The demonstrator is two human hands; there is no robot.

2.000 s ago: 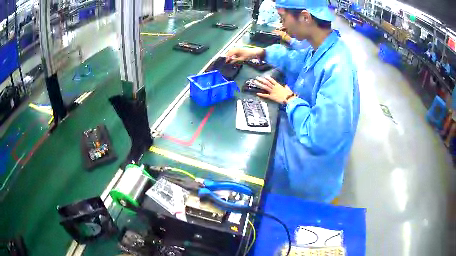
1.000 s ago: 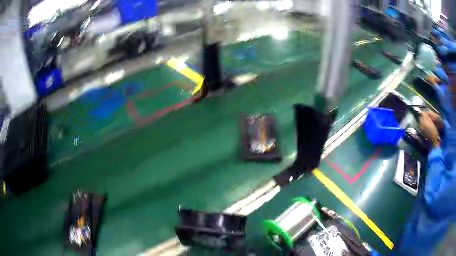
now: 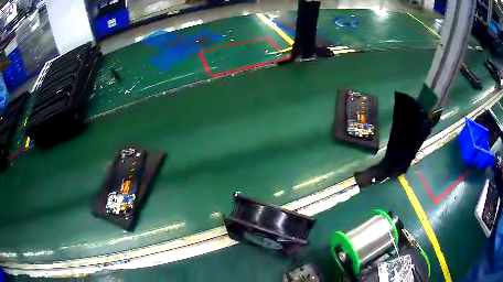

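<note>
Neither of my hands is in view. A phone assembly (image 3: 128, 179) with a bright board at its near end and orange flex lies skewed on a dark foam pad (image 3: 151, 171) on the green conveyor, at the left. A second phone assembly (image 3: 360, 115) lies on its own dark pad further right. A black square fan (image 3: 270, 223) stands at the conveyor's near rail. A solder wire spool (image 3: 367, 239) with green flanges is at the lower right.
Black ribbed trays (image 3: 63, 91) are stacked at the far left. A pale post (image 3: 455, 44) with a black wrap (image 3: 405, 135) stands by the near rail (image 3: 331, 201). A blue bin (image 3: 477, 143) and a phone on a white sheet (image 3: 487, 206) are at the right edge.
The view has swung left from the neighbouring worker to the conveyor. The blue bin and the spool now sit further right in the picture, and both phone assemblies show clearly.
</note>
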